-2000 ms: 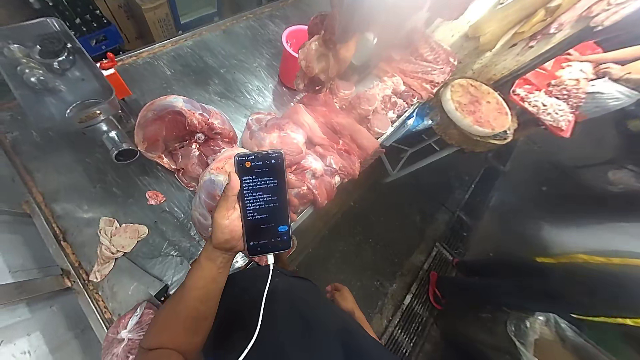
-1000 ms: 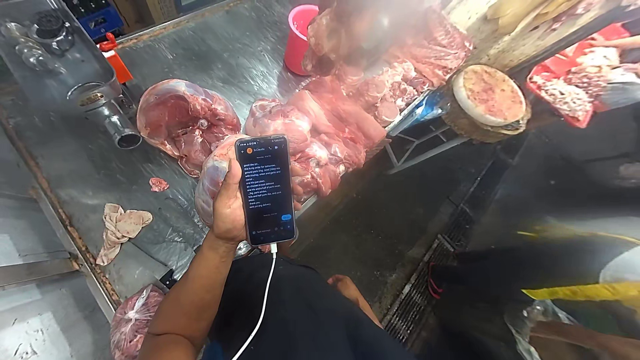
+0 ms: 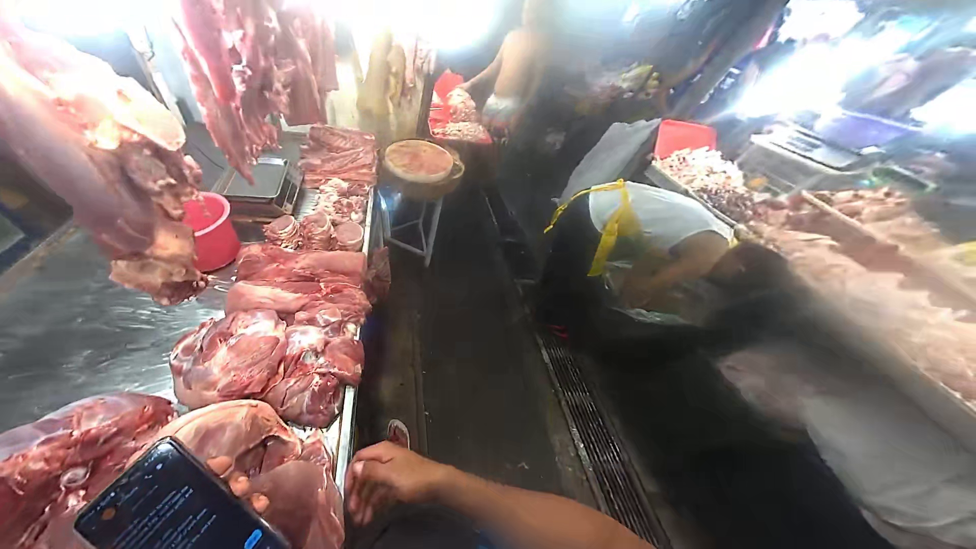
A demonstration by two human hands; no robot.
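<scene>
A dark smartphone (image 3: 171, 503), its screen lit with writing, is at the bottom left over large cuts of raw meat. Fingertips of my left hand (image 3: 240, 484) curl around its right edge; the rest of that hand is hidden. My right hand (image 3: 389, 476) hangs beside the metal edge of the meat table, its fingers loosely curled, and whether it holds anything cannot be seen. Under and behind the phone lie big raw meat joints (image 3: 229, 358). Farther up the table are meat slabs (image 3: 305, 278) and smaller sliced pieces (image 3: 335, 206).
Hanging meat (image 3: 114, 145) is at upper left, near a red bucket (image 3: 210, 232) and a weighing scale (image 3: 263, 187). A round chopping block (image 3: 419, 160) stands past the table. A floor drain grate (image 3: 595, 427) runs along the aisle. A person (image 3: 656, 221) bends at the right, beside another meat counter.
The view has swung right and up along the aisle. The phone, upright near the middle before, is now tilted at the lower left. My right hand and forearm now reach in from the bottom.
</scene>
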